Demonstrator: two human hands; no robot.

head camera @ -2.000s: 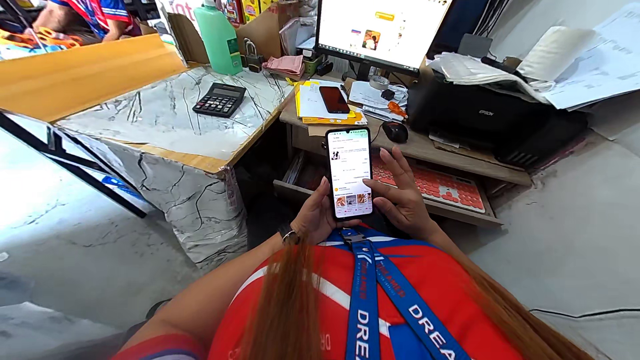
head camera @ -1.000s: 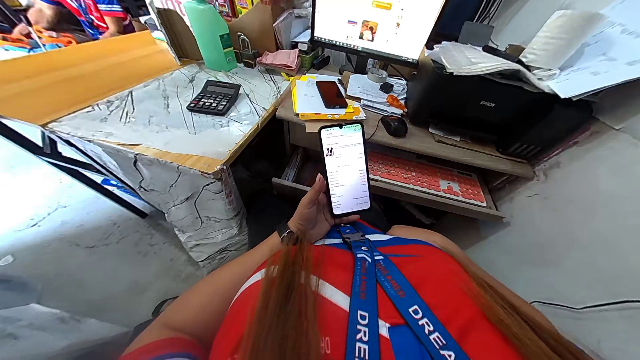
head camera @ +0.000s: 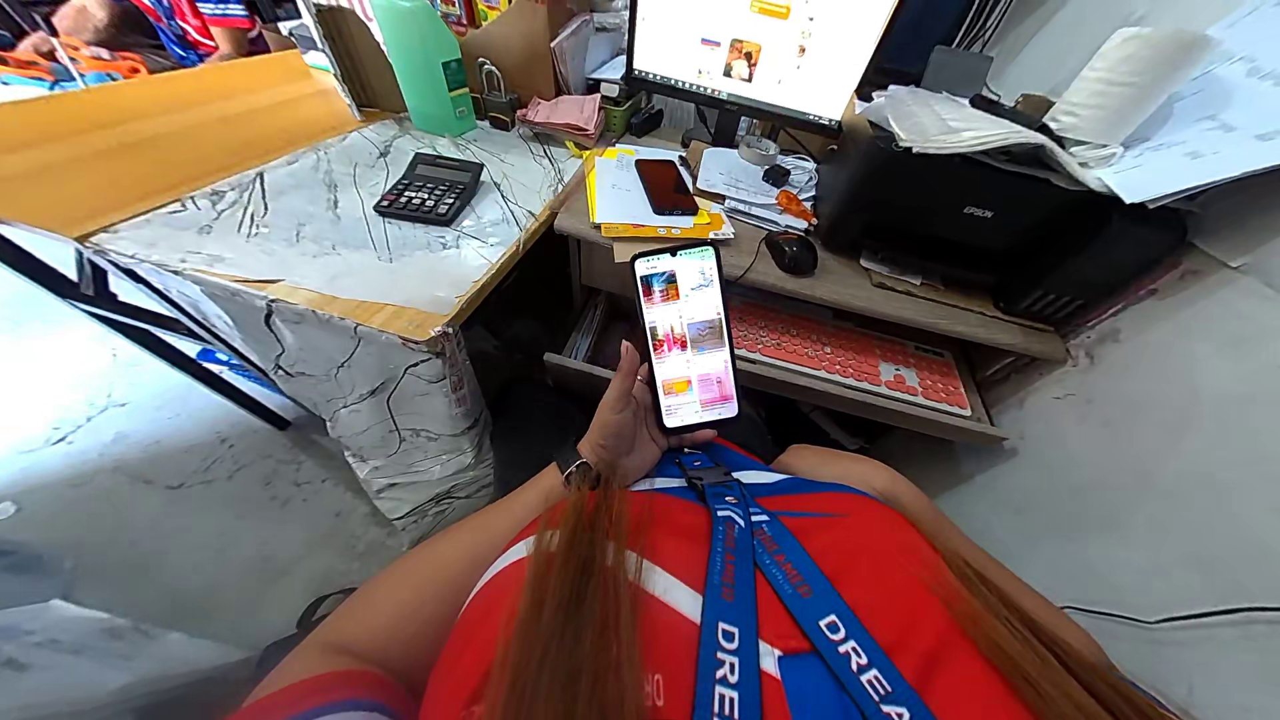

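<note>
My left hand [head camera: 626,425] holds a lit smartphone [head camera: 687,340] upright above my lap, its thumb along the phone's left edge. Several coloured pictures show on the phone's screen. My right hand is hidden; only the right forearm shows, bent in toward my body. Beyond the phone, a second smartphone [head camera: 667,187] with a dark screen lies on papers and a yellow envelope. A black computer mouse [head camera: 791,253] rests on the desk to its right. Below the desktop, a red and white keyboard [head camera: 850,355] sits on a pulled-out tray.
A black calculator [head camera: 430,188] and a green plastic bottle [head camera: 425,70] stand on the marble-patterned counter [head camera: 300,220] at left. A padlock [head camera: 496,95] is beside the bottle. Behind the desk are a monitor [head camera: 760,50] and an Epson printer [head camera: 960,210] under papers. Another person's arm shows at upper left.
Two seconds ago my right hand was at the phone's screen; it has since dropped from sight. The screen has changed from text to a grid of pictures. My left hand still holds the phone.
</note>
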